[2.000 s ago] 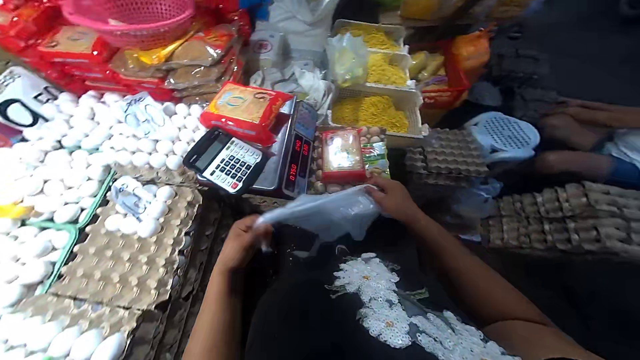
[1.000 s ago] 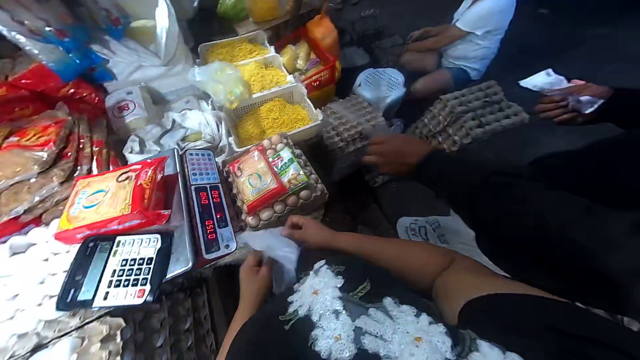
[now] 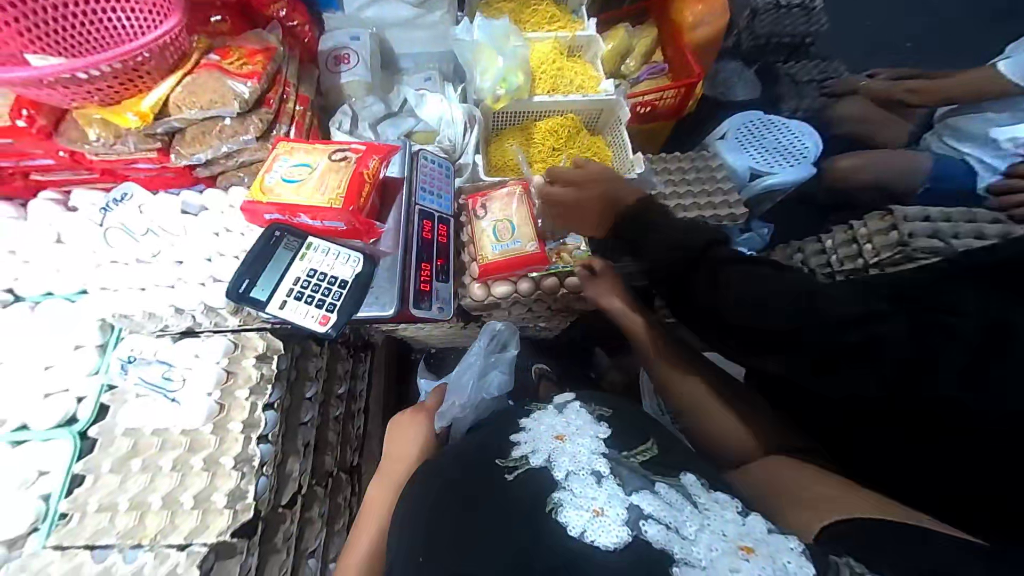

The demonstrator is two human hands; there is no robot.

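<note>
My left hand (image 3: 414,432) grips a thin clear-white plastic bag (image 3: 484,372), which hangs loosely below the scale. My right hand (image 3: 602,284) is at the right edge of a tray of brown eggs (image 3: 502,290), close to a green printed packet (image 3: 566,250); whether it holds the packet cannot be told. A red and yellow packet (image 3: 506,230) lies on the eggs. Another person's hand (image 3: 588,196), in a dark sleeve, reaches over the tray beside that packet. Left of the tray is a digital scale (image 3: 434,240) with a similar red packet (image 3: 320,180) and a calculator (image 3: 300,278) on it.
White eggs (image 3: 56,264) and cardboard egg trays (image 3: 160,472) fill the left side. Behind the scale are white baskets of yellow noodles (image 3: 552,144), a red crate (image 3: 668,92) and a pink basket (image 3: 96,48). A white plastic stool (image 3: 764,144) and a seated person are at the right.
The bag, between both hands two seconds ago, is now only in my left hand. My right hand is at the egg tray. The other person's dark-sleeved arm now reaches over the packets.
</note>
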